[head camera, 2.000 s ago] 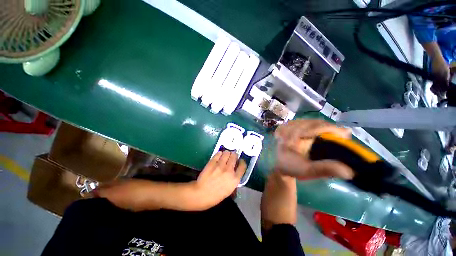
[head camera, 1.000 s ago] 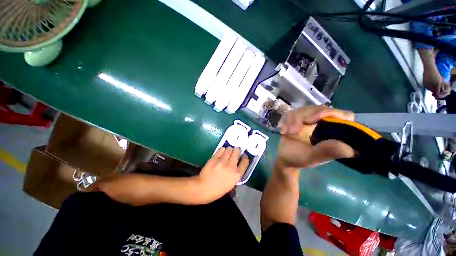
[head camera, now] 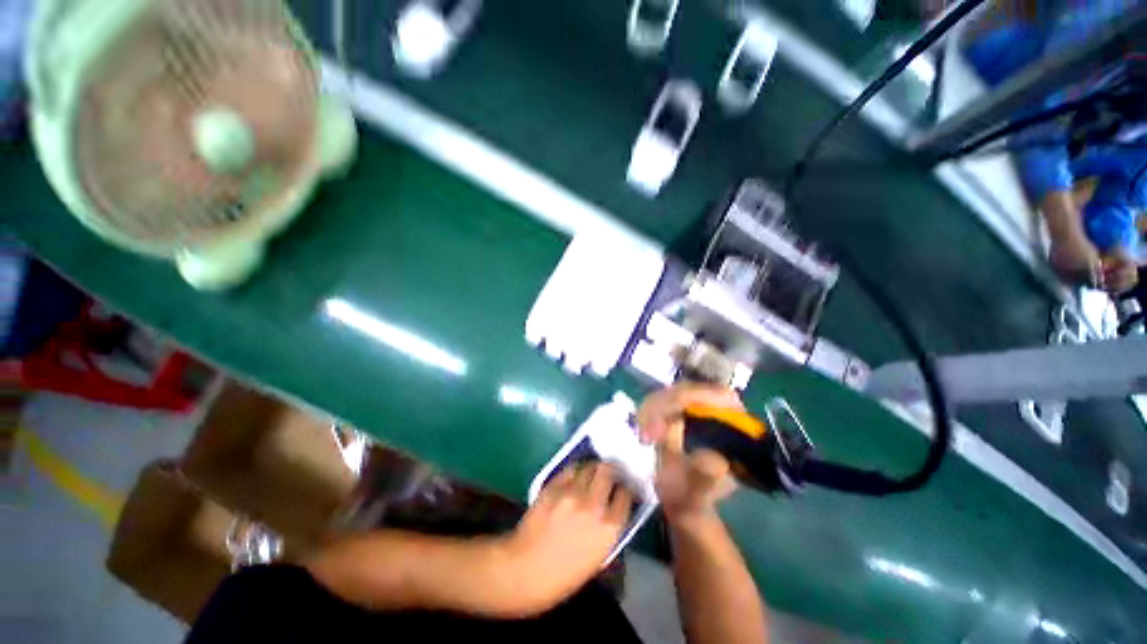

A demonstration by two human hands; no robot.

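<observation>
Two white looped housings (head camera: 614,430) lie side by side on the green bench, partly covered by my hands. My left hand (head camera: 579,510) rests on them with its fingers over their dark inner area and holds them down. My right hand (head camera: 686,440) is shut on the black and orange electric screwdriver (head camera: 732,440), right at the housings' upper end. The screwdriver's tip is hidden by my fingers. The silver screw feeder (head camera: 767,302) stands just beyond my right hand. White strips (head camera: 598,302) lie together left of the feeder.
A pale green fan (head camera: 195,138) stands at the upper left. Single housings (head camera: 664,136) lie on the conveyor beyond the rail. A grey metal arm (head camera: 1031,375) and black cable (head camera: 933,403) are at the right. Cardboard boxes (head camera: 164,547) sit below the bench edge. Another person's hands (head camera: 1092,267) show upper right.
My right hand has brought the screwdriver left and down from beside the feeder to the housings. My left hand stays on them. The camera view has shifted, showing more conveyor and the fan.
</observation>
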